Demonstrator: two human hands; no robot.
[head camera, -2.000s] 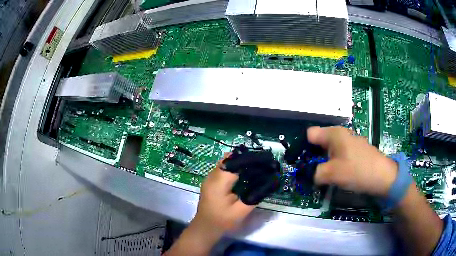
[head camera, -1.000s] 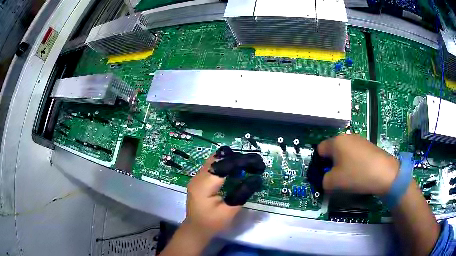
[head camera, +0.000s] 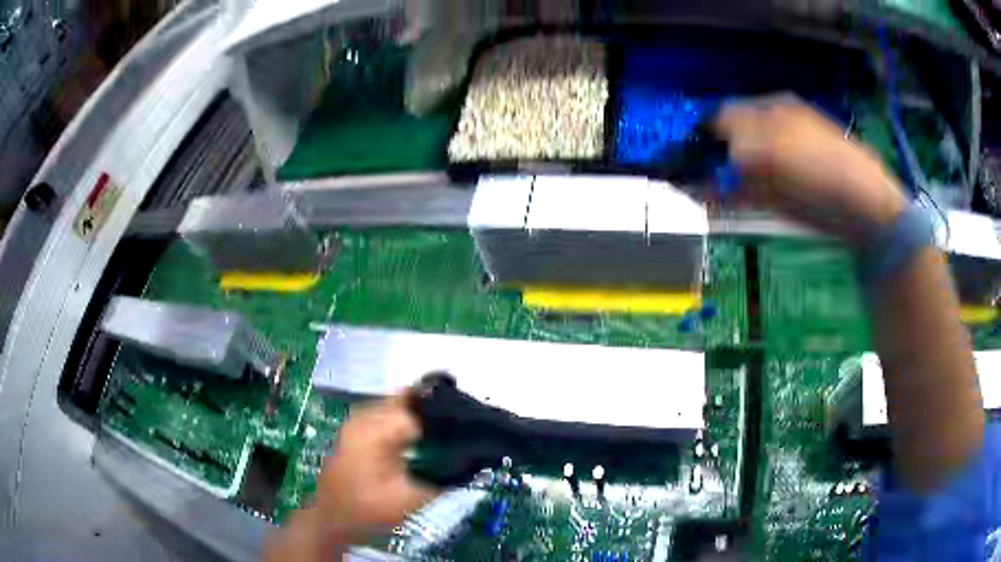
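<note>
The green circuit board (head camera: 395, 258) lies in front of me with a long silver heatsink (head camera: 549, 379) across it. My left hand (head camera: 384, 456), with black finger cots, is over the board at the near edge of the long heatsink; whether it holds anything is blurred. My right hand (head camera: 796, 165) is at the bin of bright blue components (head camera: 653, 126), fingertips low at its right front. Something blue (head camera: 726, 176) shows at its fingertips, but the grip is too blurred to tell. A few blue components (head camera: 497, 516) stand on the board.
A bin of off-white components (head camera: 532, 104) stands left of the blue one, with a crumpled clear bag (head camera: 437, 66) beside it. A tall finned heatsink (head camera: 593, 236) rises between board and bins. A thin blue cord (head camera: 900, 121) hangs at right. The white machine frame (head camera: 49, 313) curves along the left.
The view has tilted up, bringing the bins into sight. My right hand has moved from the board's near part to the blue bin. My left hand has stayed over the board, a little further left.
</note>
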